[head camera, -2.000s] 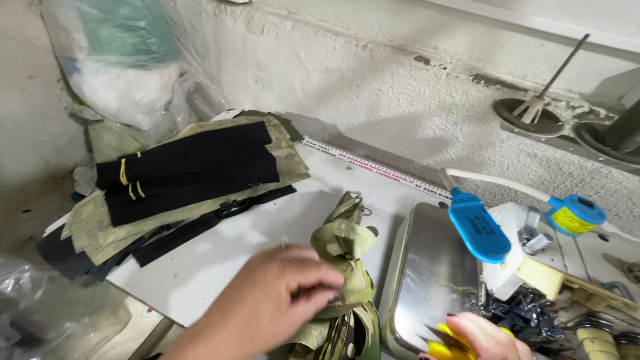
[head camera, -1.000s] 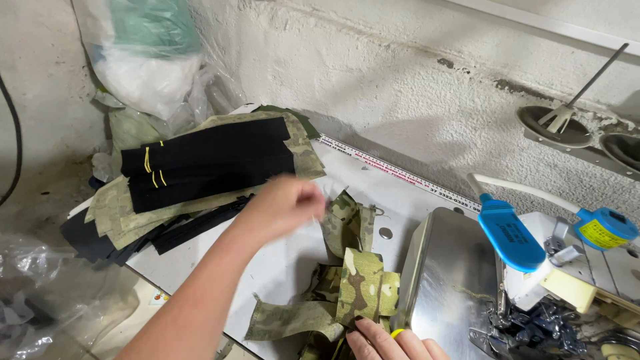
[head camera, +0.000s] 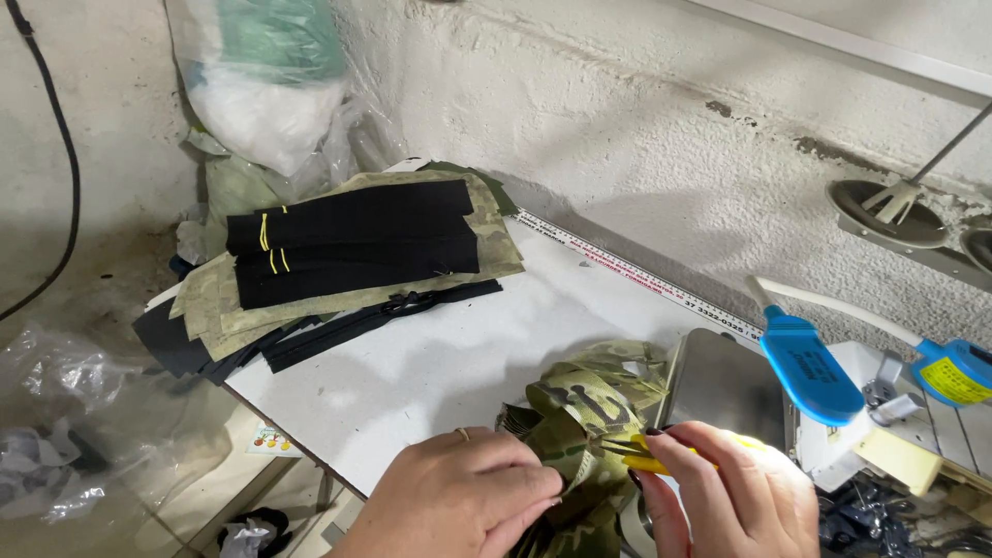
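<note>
My left hand (head camera: 473, 492), with a ring on one finger, pinches the edge of a camouflage fabric piece (head camera: 593, 403) at the table's near side. In my right hand (head camera: 728, 484) is a pair of yellow-handled thread snips (head camera: 651, 457), its dark blades pointing left against the fabric beside my left fingertips. More folded camouflage pieces bunch under and behind both hands. Farther left, black fabric pieces (head camera: 356, 240) with yellow thread loops lie on a stack of camouflage panels (head camera: 504, 240). A black zipper strip (head camera: 380, 322) rests along the stack's near side.
The white table (head camera: 434, 364) has a printed measuring tape (head camera: 620, 267) along its wall edge. Right of the fabric are a metal lid or box (head camera: 728, 387), a blue lamp (head camera: 810, 368) and parts of a sewing machine (head camera: 899, 403). Plastic bags (head camera: 263, 101) stand in the corner.
My left hand has come down from above the table to the camouflage fabric and now holds its edge. The yellow snips, mostly hidden a second ago, now show at the fabric.
</note>
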